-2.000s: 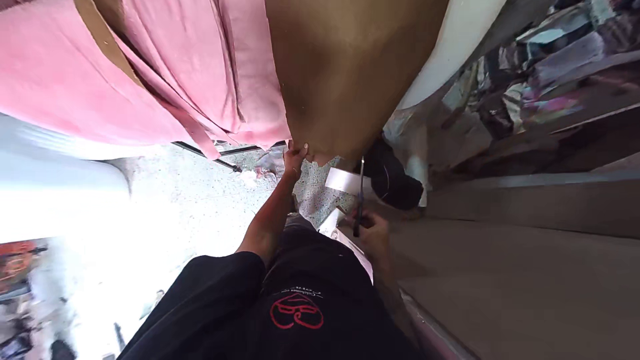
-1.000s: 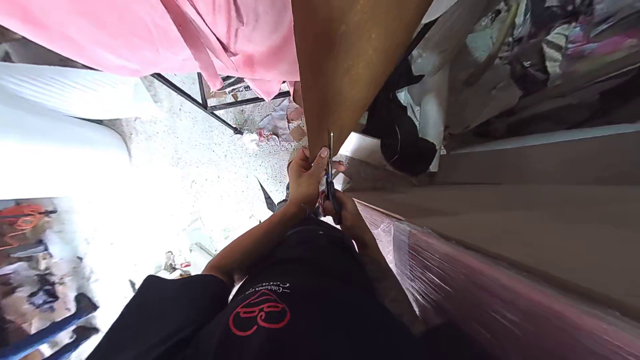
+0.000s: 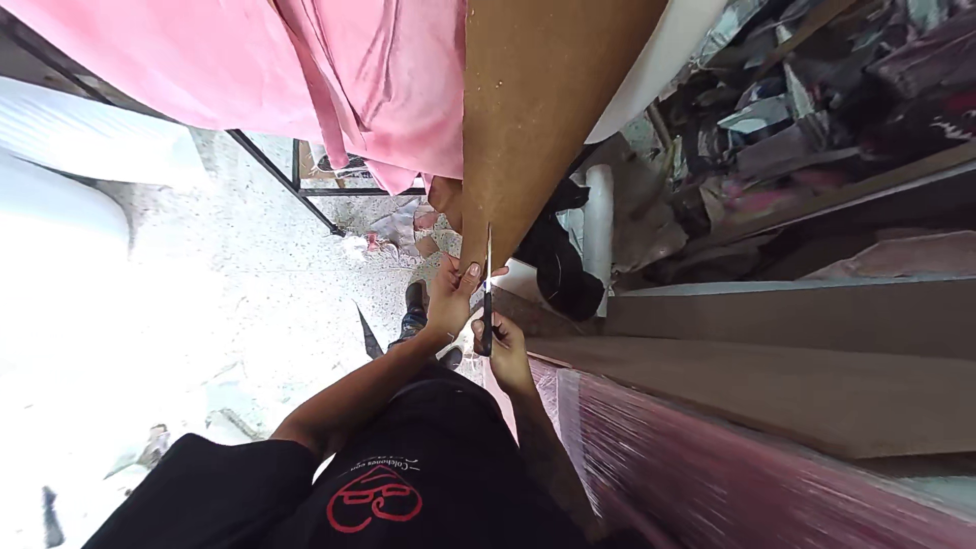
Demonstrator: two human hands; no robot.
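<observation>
My right hand (image 3: 501, 341) grips the black handles of a pair of scissors (image 3: 488, 305), whose blades point away from me across the lower end of a brown sheet of material (image 3: 534, 114). Just left of the blades, my left hand (image 3: 454, 293) pinches the sheet's lower edge, thumb on top. The brown sheet hangs down from above, and pink fabric (image 3: 396, 91) drapes to its left. Whether the blades are parted is hard to tell.
A black metal frame (image 3: 286, 181) stands under the pink fabric. Right of the sheet are a black cloth bundle (image 3: 568, 267), a white roll (image 3: 598, 229) and piled fabric scraps (image 3: 793, 145). A plastic-wrapped pink item (image 3: 709, 457) lies low at right. Scraps lie on the speckled floor (image 3: 252, 297).
The scissors and my right hand have come up to the brown sheet, which was apart from them two seconds ago. My left hand has stayed at its lower edge. The view has shifted.
</observation>
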